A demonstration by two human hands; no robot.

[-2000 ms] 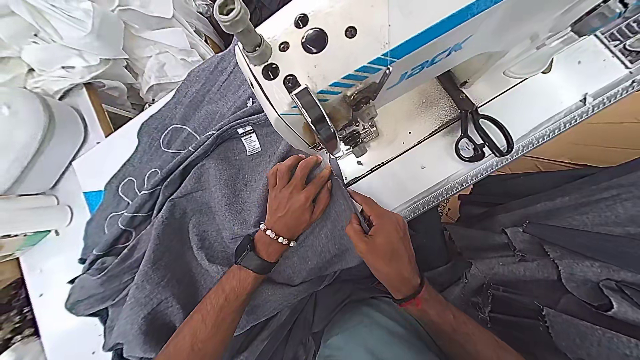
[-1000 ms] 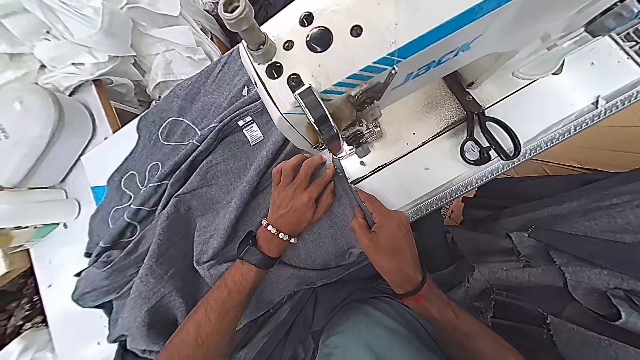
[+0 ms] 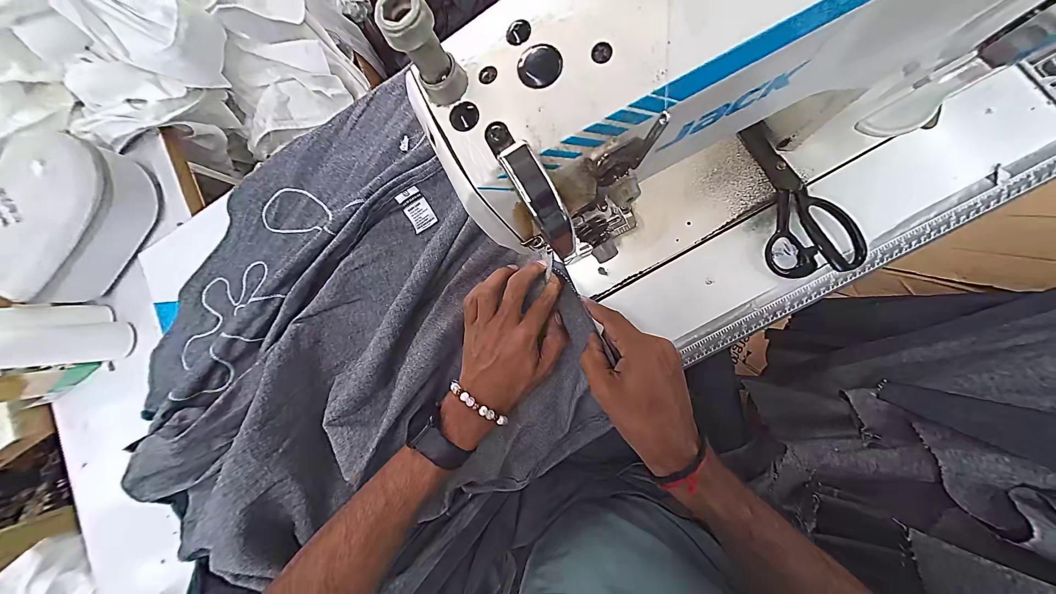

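Dark grey fabric [image 3: 371, 363] with a small white label and loose white thread lies bunched under the head of a white Jack sewing machine [image 3: 511, 91]. My left hand [image 3: 511, 342] presses flat on the cloth just in front of the presser foot [image 3: 586, 247], its fingertips close to the needle area. The fabric's edge is pinched between thumb and fingers of my right hand [image 3: 639, 379], a little to the right of the foot. The needle itself cannot be made out clearly.
Black-handled scissors [image 3: 813, 235] lie on the machine bed at right. A measuring tape [image 3: 825, 280] runs along the table's front edge. White cloth [image 3: 148, 58] is heaped at upper left, above white thread cones [image 3: 66, 338]. More dark fabric [image 3: 891, 462] hangs at lower right.
My right hand has shifted slightly along the fabric edge. My left hand stays on the cloth by the presser foot.
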